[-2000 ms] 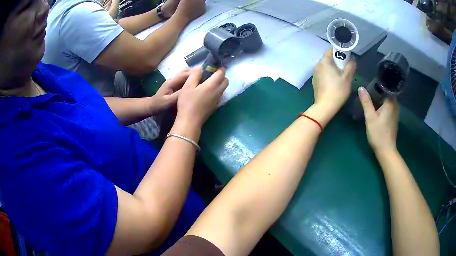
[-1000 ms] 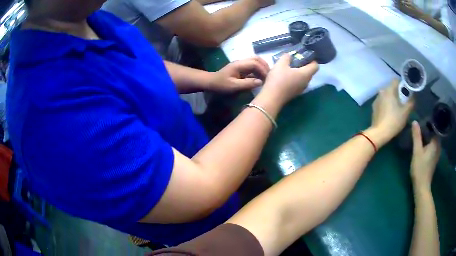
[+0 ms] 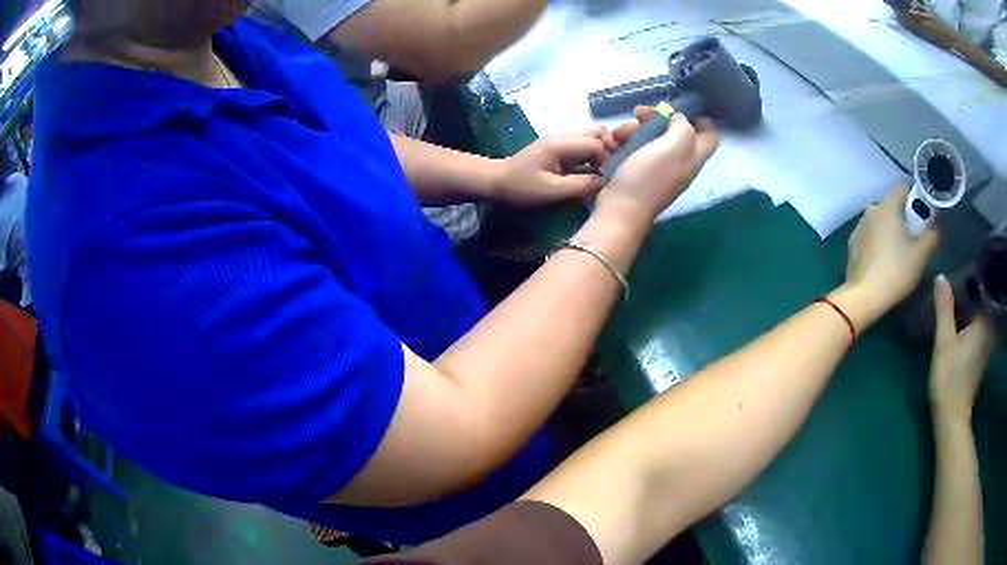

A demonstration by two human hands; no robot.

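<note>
My left hand [image 3: 889, 256], with a red string at the wrist, is closed around the handle of a white handheld unit [image 3: 940, 174]. Its round spoked face points up toward me. My right hand [image 3: 958, 353] is at the far right and grips a dark grey handheld unit [image 3: 982, 276], whose barrel is cut off by the picture's edge. The two units are side by side above the dark green bench cover [image 3: 773, 386]. The handles are mostly hidden by my fingers.
A person in a blue shirt [image 3: 210, 298] sits close on the left, holding a grey unit [image 3: 716, 86] over white sheets [image 3: 812, 182]. Another grey handle [image 3: 629, 97] lies beside it. Another person's arm [image 3: 442, 33] is at the top, and more hands show at the top right.
The view has turned left, so my hands and both units sit farther right and the grey one is now partly cut off. The neighbour's grey unit has turned in their hand.
</note>
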